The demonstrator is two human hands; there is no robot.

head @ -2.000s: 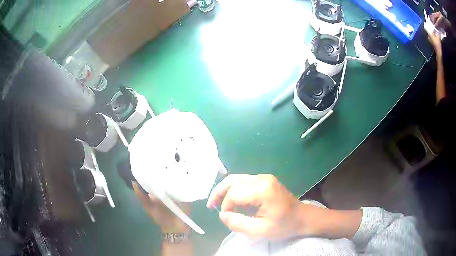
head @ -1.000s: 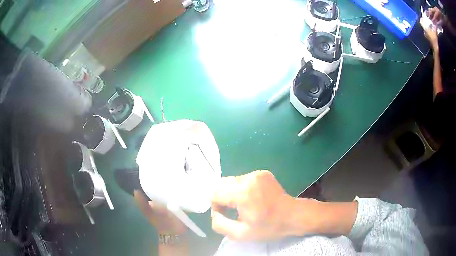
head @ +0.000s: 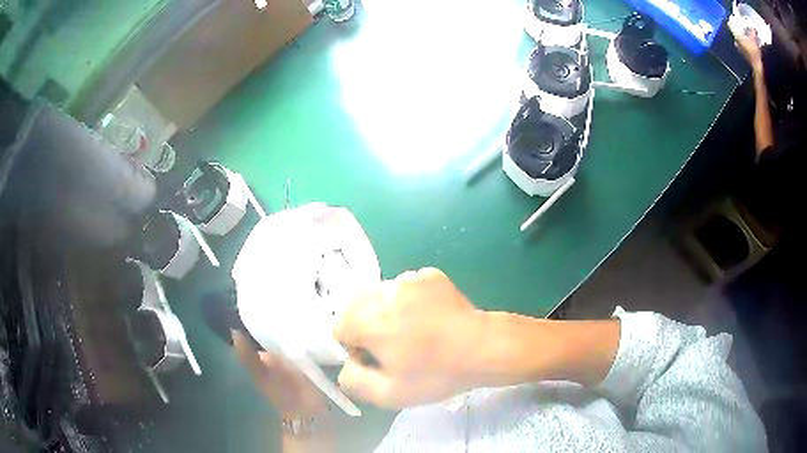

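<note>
A white rounded camera base housing [head: 296,265] is held up over the green bench, its closed face with a small central hole towards me. A white antenna [head: 327,385] points down from its lower side. My left hand [head: 281,382] holds the housing from below and behind, and much of it is hidden. My right hand [head: 403,341] is in front of the housing's lower right part, thumb and fingers pinched together. The face is overexposed, and I cannot tell whether a wire is between the fingertips.
Several white-and-black units [head: 541,146] stand at the upper right, with antennas between them. More units [head: 212,199] stand at the left. A blue bin [head: 686,19], a clear bottle [head: 133,137] and a brown panel [head: 212,66] are at the back. Another person's arm [head: 761,106] is at right, above a stool [head: 727,239].
My right hand has moved left and up, over the housing's face. The thin line seen across the face a second ago no longer shows. The view has shifted slightly.
</note>
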